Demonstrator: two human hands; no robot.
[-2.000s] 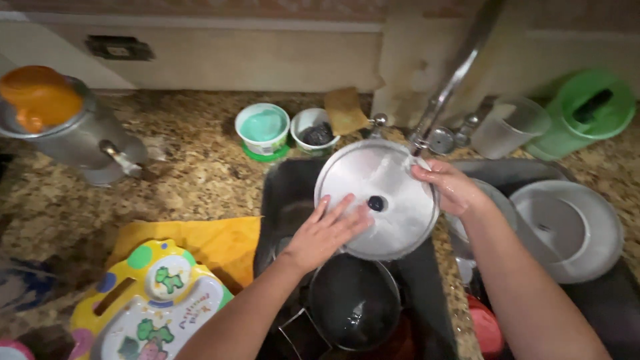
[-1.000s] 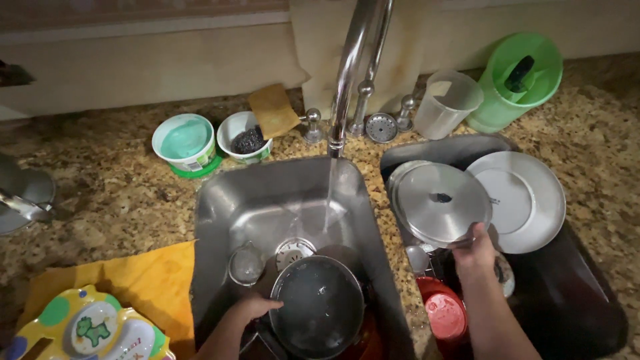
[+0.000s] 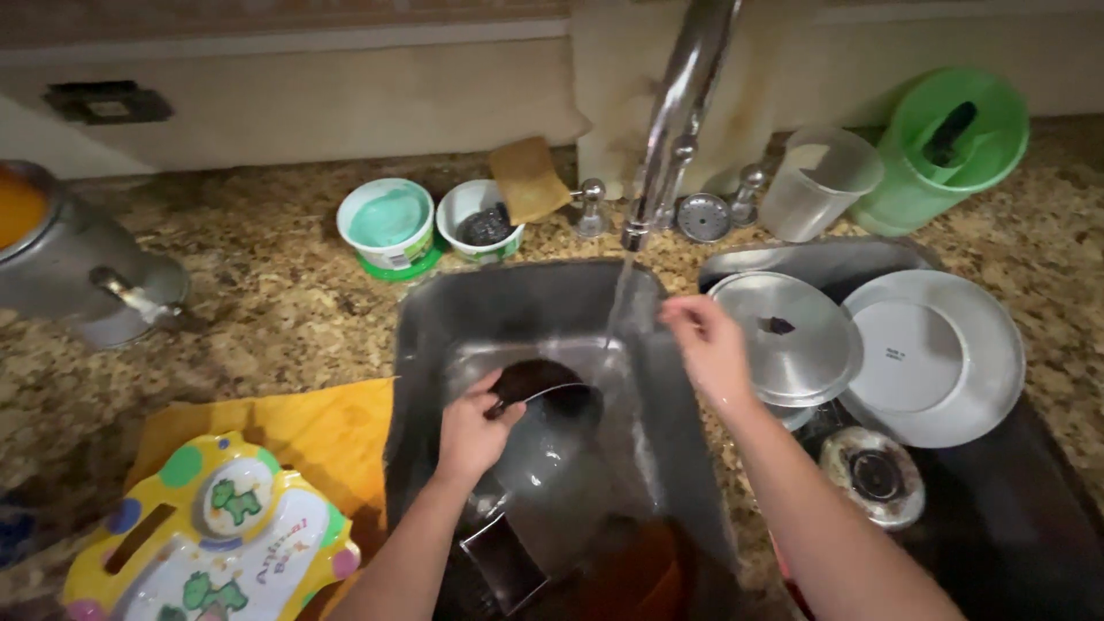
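My left hand (image 3: 474,431) grips the rim of a dark cooking pot (image 3: 552,448), which is tilted in the left sink basin (image 3: 535,285). Right of the thin stream from the metal faucet (image 3: 681,121), my right hand (image 3: 707,345) is raised over the basin edge with its fingers curled; whether it holds anything is unclear. Beside that hand, a round metal lid (image 3: 789,345) with a dark knob lies at the right basin. A pale plate (image 3: 931,358), bottom up, leans next to the lid. Below them is a small stained round metal piece (image 3: 871,476).
Behind the sink stand a tub with teal paste (image 3: 388,224), a tub with a dark scourer (image 3: 483,226), a sponge (image 3: 528,179), a clear cup (image 3: 815,185) and a green container (image 3: 940,155). At left are a yellow patterned child's plate (image 3: 216,535), an orange cloth (image 3: 345,414) and a metal appliance (image 3: 78,259).
The lid, between both hands two seconds ago, now lies at the right basin, released by my right hand. My right hand has moved back toward the faucet stream. The pot is now tilted by my left hand.
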